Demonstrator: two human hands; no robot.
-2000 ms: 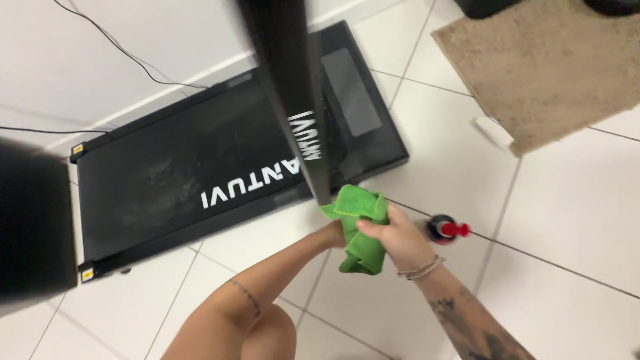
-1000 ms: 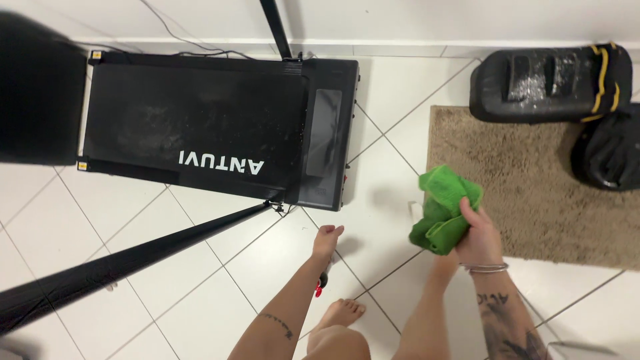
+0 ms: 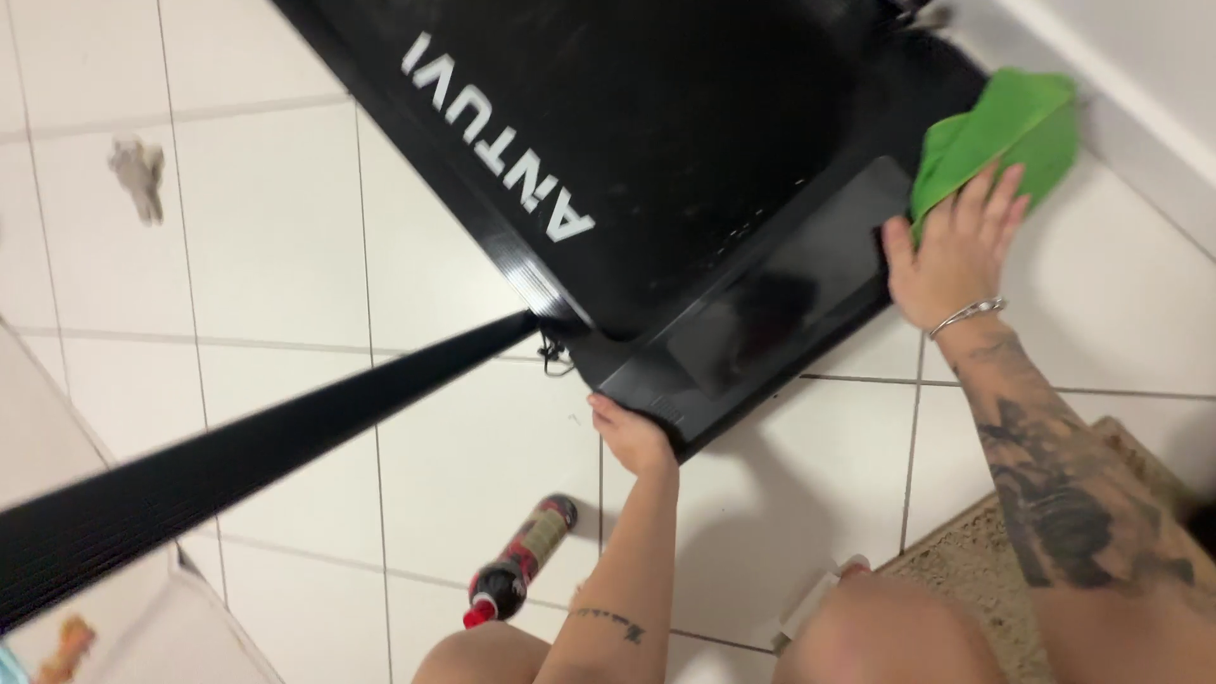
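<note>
A black treadmill [image 3: 665,142] with white lettering lies on the tiled floor. My left hand [image 3: 635,435] rests against the near left corner of its front cover, fingers on the edge. My right hand [image 3: 955,242] is at the cover's other corner, its fingers spread over a green cloth [image 3: 1021,123] that drapes over that corner near the wall. The thumb lies on the cover's edge. On the floor beside my left forearm lies a dark bottle with a red cap [image 3: 522,560].
A black upright post [image 3: 285,437] slants from the treadmill's side to the lower left. A beige rug [image 3: 978,560] lies at lower right, with a white object [image 3: 807,603] by its edge. The white wall [image 3: 1130,57] rises at upper right. A small grey toy-like object [image 3: 140,179] lies at left.
The view has come closer to the treadmill and turned. My left hand is now at the treadmill's corner. My right hand has brought the green cloth from over the rug to the other corner.
</note>
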